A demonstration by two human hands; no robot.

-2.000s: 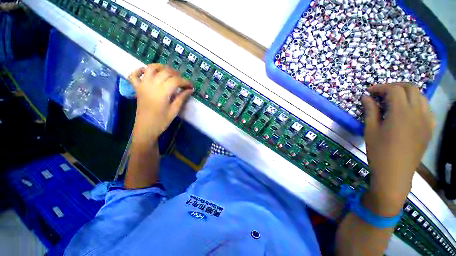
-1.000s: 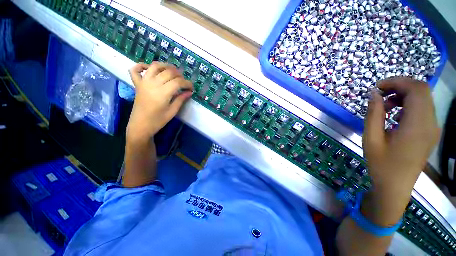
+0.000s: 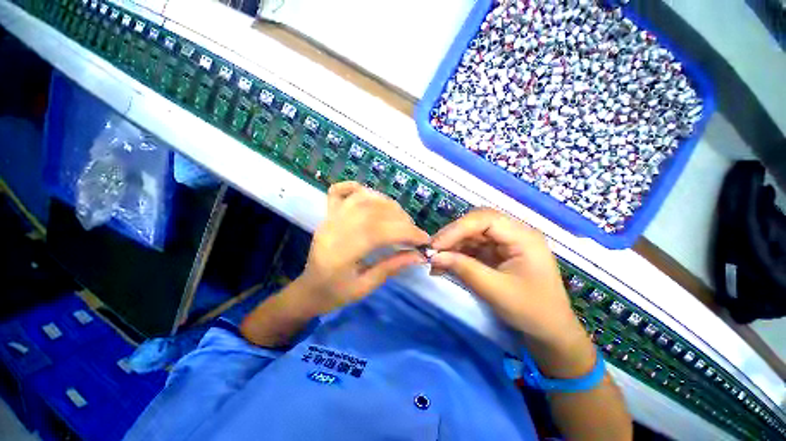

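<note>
My left hand (image 3: 366,245) and my right hand (image 3: 508,271) meet in front of my chest, over the near rail. Their fingertips pinch a tiny silver-white component (image 3: 428,253), likely a capacitor, with a dark part. The fingers hide most of it. The strip of green printed circuit boards (image 3: 258,121) runs diagonally behind my hands, with silver connectors along its far edge. A blue parts tray (image 3: 517,191) heaped with silver-white and reddish components lies beyond the boards.
The white line rail (image 3: 215,159) runs along the near side of the boards. A black moulded object (image 3: 751,245) lies right of the tray. A blue bin with a clear plastic bag (image 3: 121,181) hangs below at left. Blue crates (image 3: 73,366) stand lower left. A blue strap (image 3: 573,375) circles my right wrist.
My right hand has left the parts tray and come in to my left hand. My left hand has moved right and down. The view has shifted, so the tray sits further left.
</note>
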